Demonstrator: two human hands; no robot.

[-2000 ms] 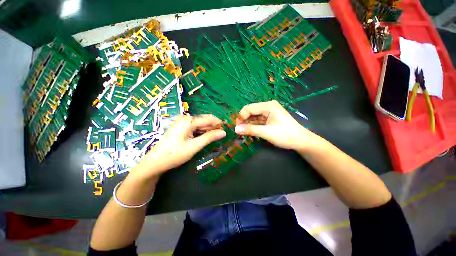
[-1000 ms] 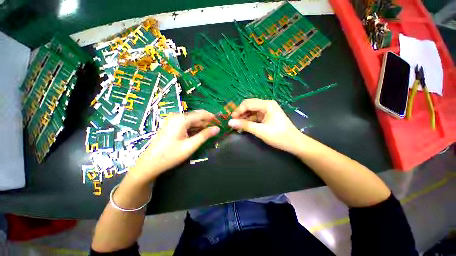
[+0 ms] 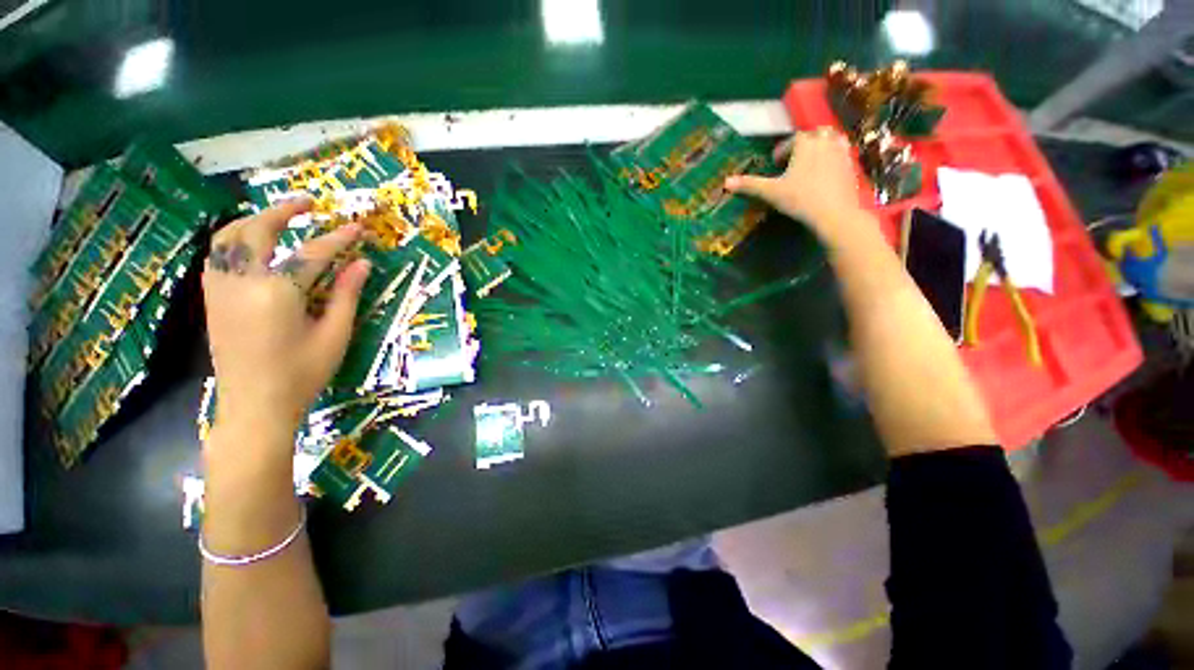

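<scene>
My left hand (image 3: 282, 308) is over the heap of single green boards (image 3: 426, 314) with white and gold hooked ends. Its fingers are spread and bent; green and gold board parts show between fingers and thumb, and I cannot tell if it holds any. My right hand (image 3: 818, 190) is at the right edge of the PCB panels (image 3: 694, 170), at the upper right of the bench. Its thumb and fingers are apart, the thumb tip over the panel edge. Thin green break-off strips (image 3: 589, 275) lie tangled between the hands. One single board (image 3: 499, 435) lies apart, below the strips.
More PCB panels (image 3: 111, 282) stand tilted at the left, beside a white box (image 3: 16, 340). A red tray (image 3: 1067, 327) at the right holds a smartphone (image 3: 935, 272), yellow-handled cutters (image 3: 1008, 295), white paper (image 3: 1015, 223) and a copper-gold clump (image 3: 884, 118).
My hands were together at the front of the strips and have moved apart, left to the heap, right to the panels. The view has shifted. A lone board now shows below the strips.
</scene>
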